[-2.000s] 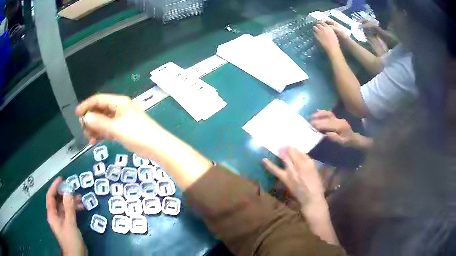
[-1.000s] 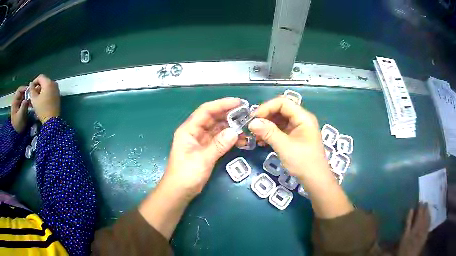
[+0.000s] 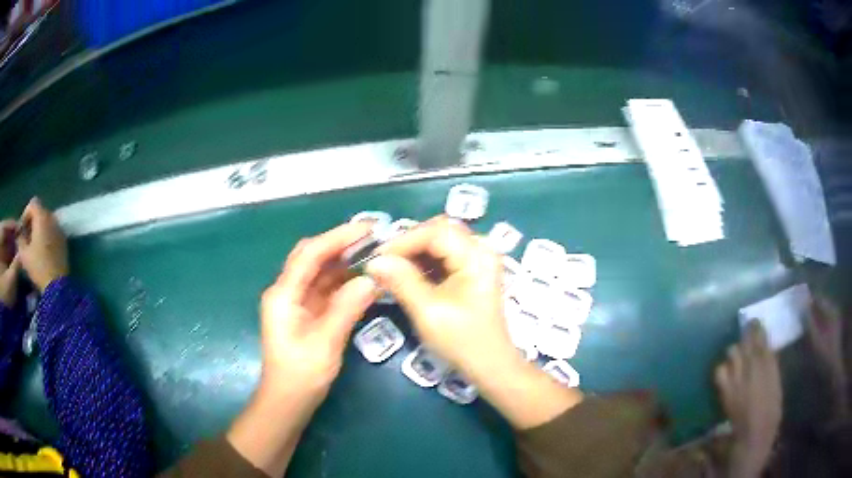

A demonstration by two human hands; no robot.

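Observation:
My left hand (image 3: 304,313) and my right hand (image 3: 444,294) meet in front of me, above the green worktop. A thin pale edge, blurred, shows between the fingertips, and my left fingers close around a plastic housing (image 3: 362,254) that is mostly hidden. My right thumb and fingertips press at the same piece. Loose white square housings (image 3: 551,303) with dark slots lie to the right of and below my right hand. A single housing (image 3: 378,340) lies just below my fingers and another (image 3: 466,201) near the rail.
A pale metal rail (image 3: 318,175) with an upright post (image 3: 451,84) runs behind the pile. Label sheets (image 3: 677,173) and white papers (image 3: 789,191) lie at right. Neighbours' hands (image 3: 42,247) show at both sides. A blue bin (image 3: 140,14) stands at upper left. Small pieces (image 3: 89,166) lie beyond the rail.
The view has swung from the right-hand neighbours to the pile and tilted slightly. My hands, apart two seconds ago, are together; since one second ago they remain together at a housing.

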